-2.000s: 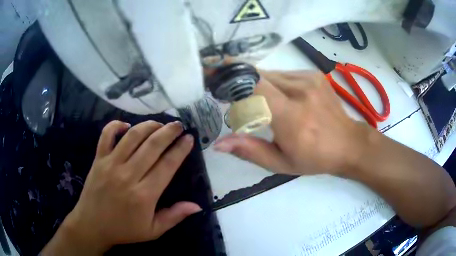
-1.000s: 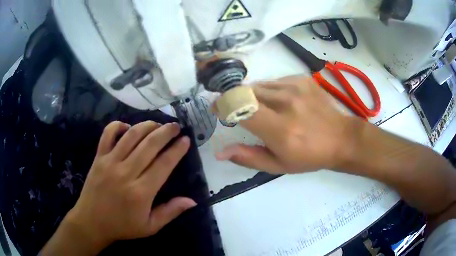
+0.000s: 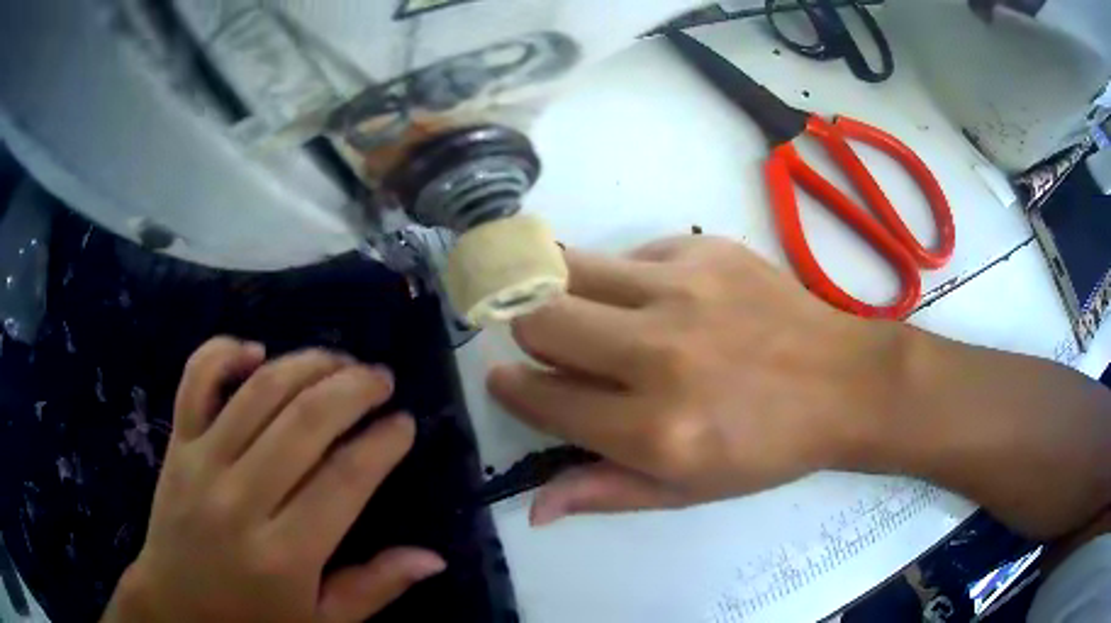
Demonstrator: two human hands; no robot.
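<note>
The dark garment panel (image 3: pixel 110 414) with small purplish motifs lies on the left of the white table, its straight edge running down from under the machine head. My left hand (image 3: pixel 274 475) lies flat on it, fingers spread a little, pressing the fabric and not gripping it. My right hand (image 3: pixel 694 377) is on the bare white table right of the fabric edge, fingers slightly curled and apart, holding nothing. Its fingertips are just below and beside the cream tension knob (image 3: pixel 509 268). The white sewing machine head (image 3: pixel 158 134) hides the needle and presser foot.
Scissors with red-orange handles (image 3: pixel 853 219) lie open-handled behind my right hand. Black-handled snips (image 3: pixel 835 37) lie farther back. A dark rectangle with a patterned edge (image 3: pixel 1078 243) is at the far right. Printed ruler markings (image 3: pixel 841 535) run along the table's front.
The view has moved closer to the machine head. My left hand has moved down and left from the seam edge by the foot. My right hand has moved lower, its fingers nearer the fabric edge.
</note>
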